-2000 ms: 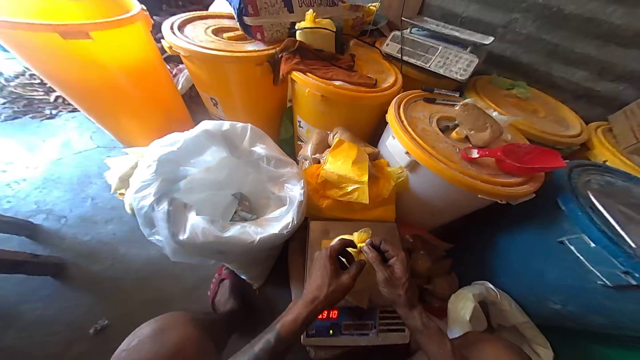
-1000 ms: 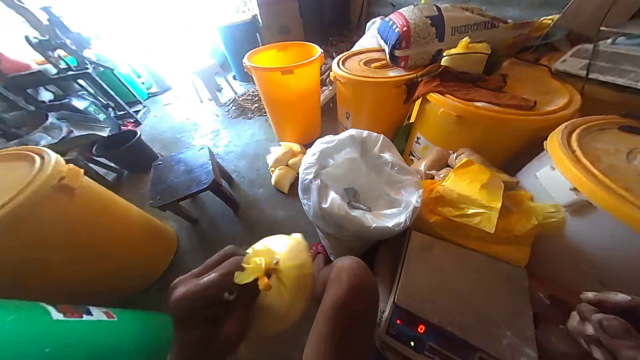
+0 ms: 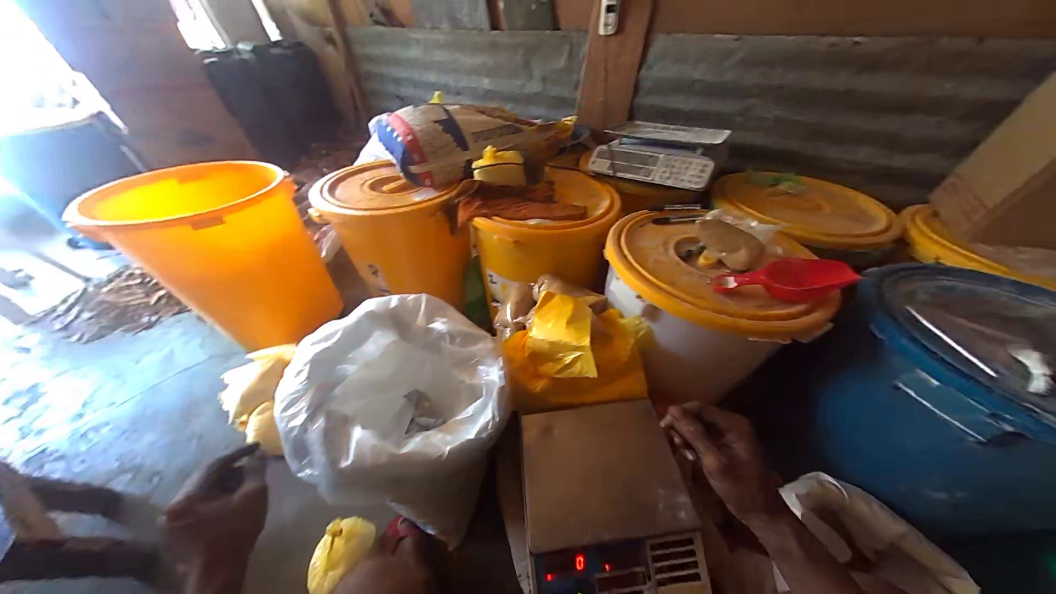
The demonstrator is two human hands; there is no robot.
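My right hand (image 3: 718,454), fingers curled, is beside the right edge of the digital scale (image 3: 609,474); whether it pinches something small is unclear. The scale's brown platform carries nothing, and its red display is lit. Blurred, my left hand (image 3: 219,511) is low at the left with its fingers apart and nothing in it. A knotted yellow plastic bag (image 3: 342,553) is between that hand and the scale, beside my foot. The open white plastic sack (image 3: 396,412) with pale contents stands left of the scale. Yellow plastic bags (image 3: 565,338) lie just behind the scale. Filled yellowish bags (image 3: 262,396) rest left of the sack.
A yellow-orange bucket (image 3: 247,264) stands open at the left. Lidded yellow buckets (image 3: 396,239) line the back. One white bucket (image 3: 693,346) bears a red scoop (image 3: 796,280). A blue drum (image 3: 891,412) is at the right; another scale (image 3: 660,165) sits behind.
The knotted yellow bag was at the scale between both hands, then in my left hand at the left; now it is down beside my foot, out of the hand. The view has swung left and partly back.
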